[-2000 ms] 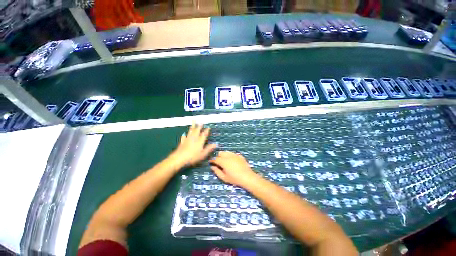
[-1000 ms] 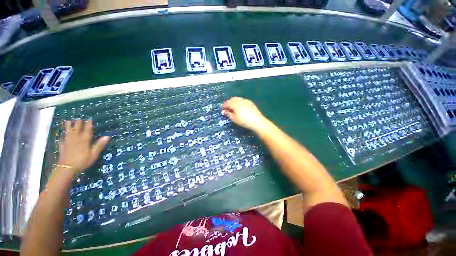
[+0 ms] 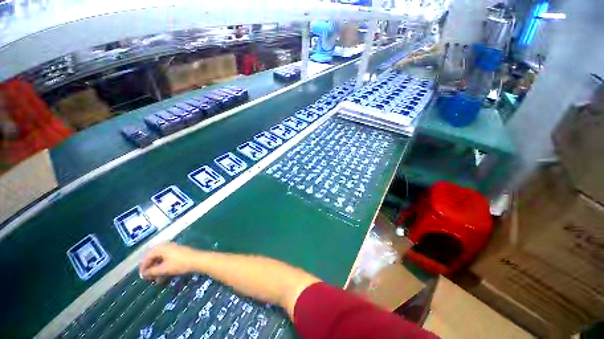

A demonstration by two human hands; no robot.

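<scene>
My right hand point(image 3: 165, 260) is over the upper edge of the near blister tray point(image 3: 192, 311), beside the rail. Its fingers are curled together; whether a small component is between them cannot be told. My left hand is not in view. The near tray holds small whitish components and is cut off by the bottom edge. Device housings point(image 3: 134, 225) lie in a row on the green conveyor belt point(image 3: 66, 205), beyond the pale rail point(image 3: 218, 192). A second blister tray point(image 3: 334, 165) full of components lies further along the bench.
A thick stack of trays with dark rectangles point(image 3: 391, 99) stands past the second blister tray. A red stool point(image 3: 450, 218) and cardboard boxes point(image 3: 550, 245) are on the floor at right. Dark blocks point(image 3: 192, 109) line the far shelf. A blue container point(image 3: 458, 109) is on a green table.
The view has swung to the right and up. My left hand has gone out of the picture. My right hand is now close to the rail at the near tray's upper edge.
</scene>
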